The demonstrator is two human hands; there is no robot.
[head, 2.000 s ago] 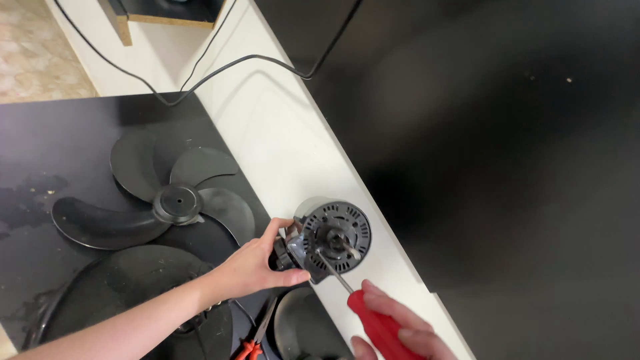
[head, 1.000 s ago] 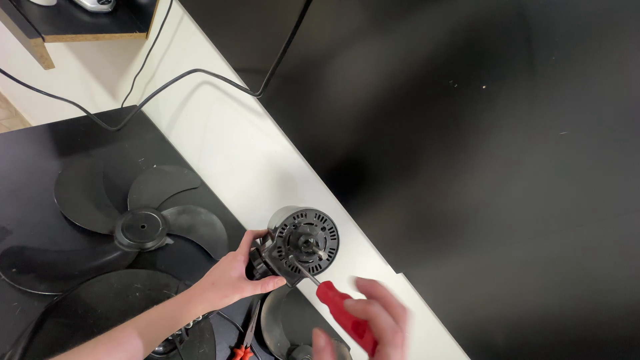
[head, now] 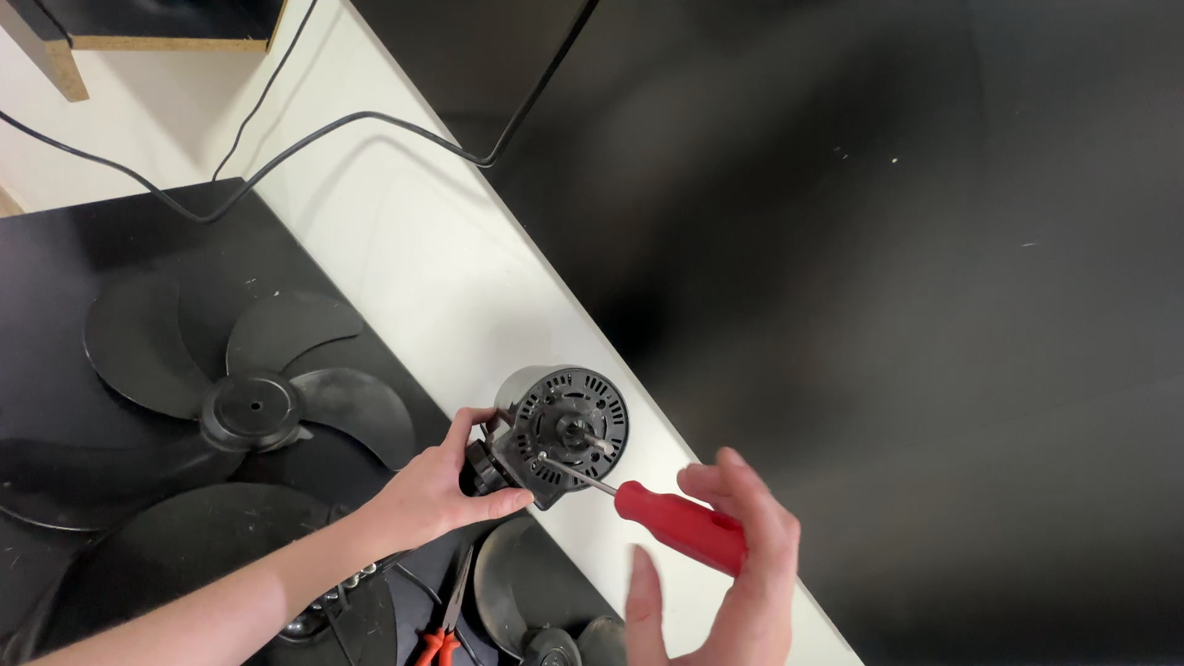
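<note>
A black fan motor housing (head: 572,430) with a vented round face and a metal shaft rests against the white ledge. My left hand (head: 435,490) grips its lower left side, with the thumb along the bottom edge. A screwdriver with a red handle (head: 684,525) has its tip at a screw near the lower left of the vented face. Around the handle's far end, my right hand (head: 740,555) has its thumb and fingers spread; the handle touches or lies close to the palm. Whether the fingers press on it cannot be told.
A black fan blade (head: 252,409) lies on the black table (head: 185,222) at left, above a round black base (head: 213,536). Pliers with orange handles (head: 439,643) and another black fan part (head: 518,592) are at the bottom. A black cable (head: 365,116) crosses the white ledge (head: 435,240).
My right hand's fingers have spread apart around the screwdriver handle, which they were closed on two seconds ago. My left hand still holds the motor housing.
</note>
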